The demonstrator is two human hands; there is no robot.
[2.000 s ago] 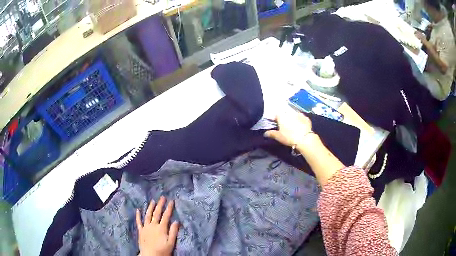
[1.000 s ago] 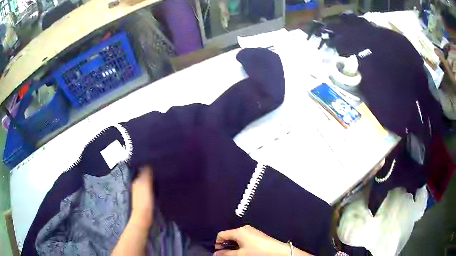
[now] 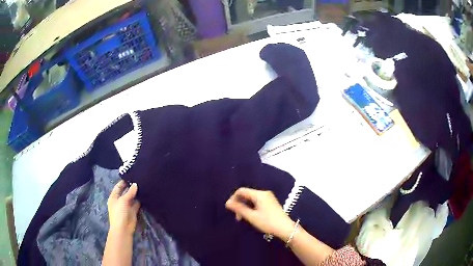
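The dark navy jacket [image 3: 207, 135] lies across the table, its near front panel folded over the lining. White toothed trim [image 3: 139, 137] edges the neckline, and a short pocket trim [image 3: 294, 197] shows on the panel. The grey-blue patterned lining [image 3: 78, 218] shows at lower left. The white neck label [image 3: 124, 146] is partly covered by the panel. My left hand [image 3: 123, 205] pinches the jacket's front edge just below the neckline trim. My right hand [image 3: 256, 208] is over the panel, fingers curled; its palm is hidden, so I cannot tell what it holds.
A blue patterned phone [image 3: 367, 106] lies on brown card beside a white tape roll [image 3: 381, 72]. A dark jacket pile [image 3: 430, 83] covers the table's right end, with white cloth [image 3: 397, 231] hanging below. A blue crate [image 3: 116, 52] stands beyond the far edge.
The front panel has been turned over the lining, showing the pocket trim. My left hand has moved to the front edge below the neckline. My right hand has come back from the sleeve area and risen over the panel.
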